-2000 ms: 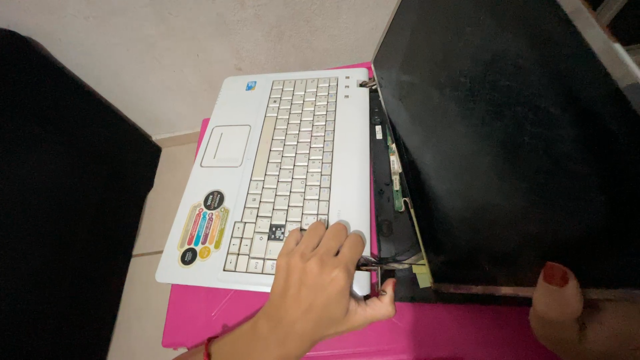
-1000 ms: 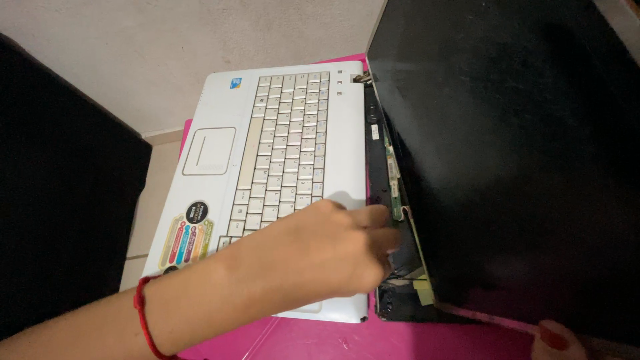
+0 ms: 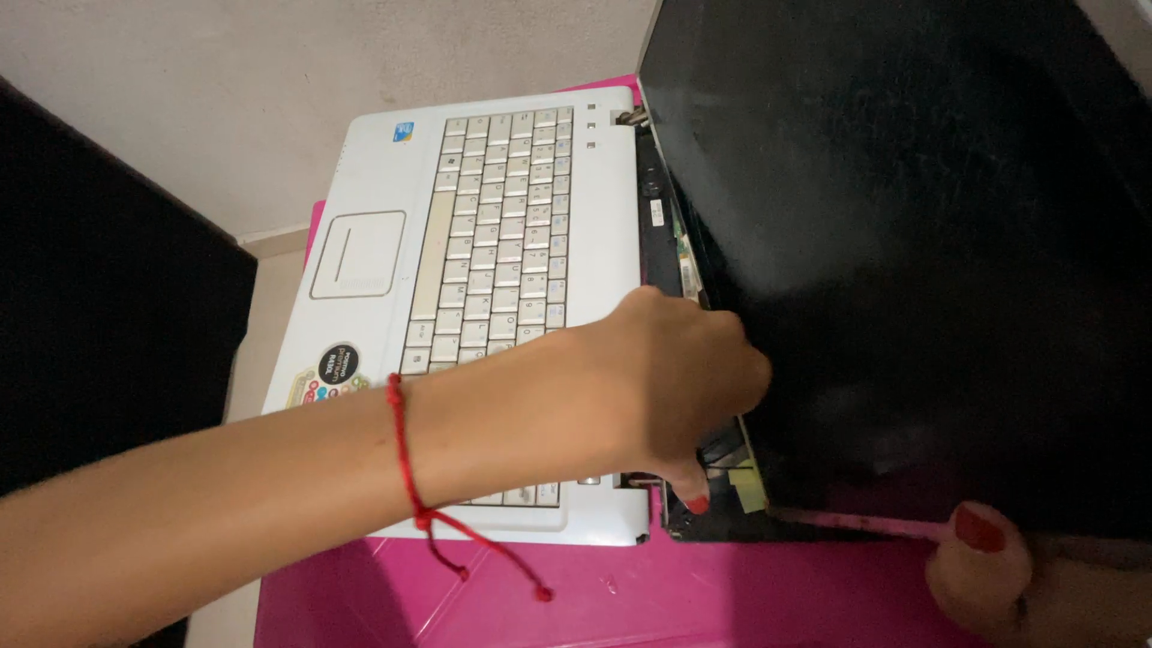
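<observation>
A white laptop base [image 3: 603, 297] with a light keyboard [image 3: 504, 225] stands on a pink surface, turned sideways. Right of it, the black LCD panel [image 3: 900, 252] leans at an angle, lifted away from the dark display cover [image 3: 661, 261]. My left hand [image 3: 684, 387] reaches across the keyboard to the panel's hinge-side edge, thumb down near a piece of yellow tape [image 3: 747, 490]. Its curled fingertips are hidden, so its hold is unclear. At the lower right my right hand [image 3: 979, 562] grips the panel's lower edge, thumb on the front and fingers out of sight.
The pink surface [image 3: 540, 594] extends below the laptop. A pale wall [image 3: 270, 99] rises behind. A large black object [image 3: 108, 270] stands at the left, beside light floor tiles [image 3: 270, 297]. A metal hinge [image 3: 633, 117] sits at the base's upper corner.
My left hand has moved from the base's lower hinge corner rightward and up to the gap beside the panel. My right hand remains at the panel's lower edge.
</observation>
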